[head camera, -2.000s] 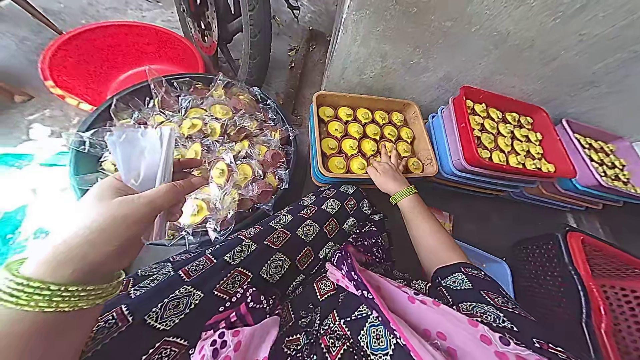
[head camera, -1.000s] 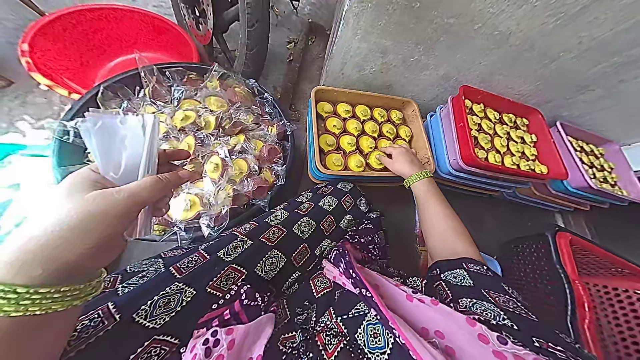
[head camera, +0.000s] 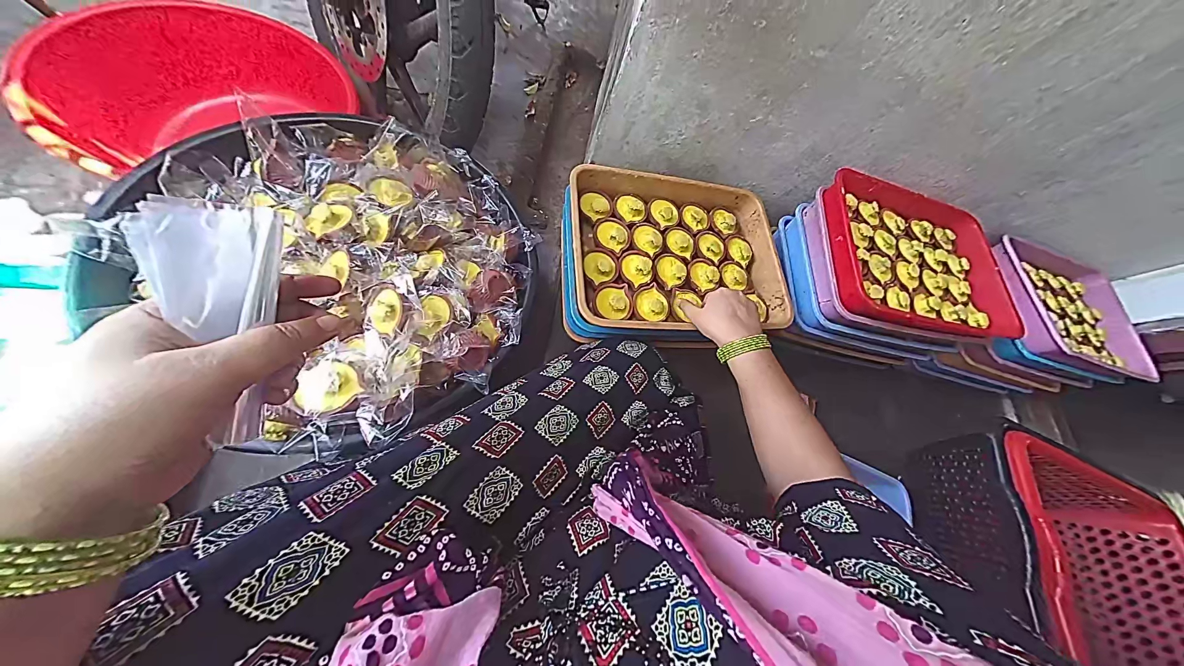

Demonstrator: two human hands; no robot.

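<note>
A stack of clear plastic bags (head camera: 208, 268) is gripped in my left hand (head camera: 185, 379), above a dark round tub (head camera: 139, 176) heaped with wrapped yellow-topped clay lamps (head camera: 384, 310). My right hand (head camera: 726, 316) reaches into the front row of an orange-brown tray (head camera: 754, 217), its fingertips on a yellow-filled lamp (head camera: 686, 303). Whether the fingers are closed on that lamp is hard to see. Rows of unwrapped lamps (head camera: 672, 271) fill most of this tray, which sits on a blue tray (head camera: 571, 277).
To the right stand a red tray (head camera: 999, 287) and a purple tray (head camera: 1124, 324) of lamps on stacked trays. A red basket (head camera: 1101, 546) is at lower right. Behind the tub are a red basin (head camera: 185, 74) and a wheel (head camera: 462, 69); a grey wall (head camera: 888, 102) rises behind the trays.
The front row holds more lamps to the left of my right hand than two seconds ago, as that hand has shifted right along it. My left hand still holds the bags.
</note>
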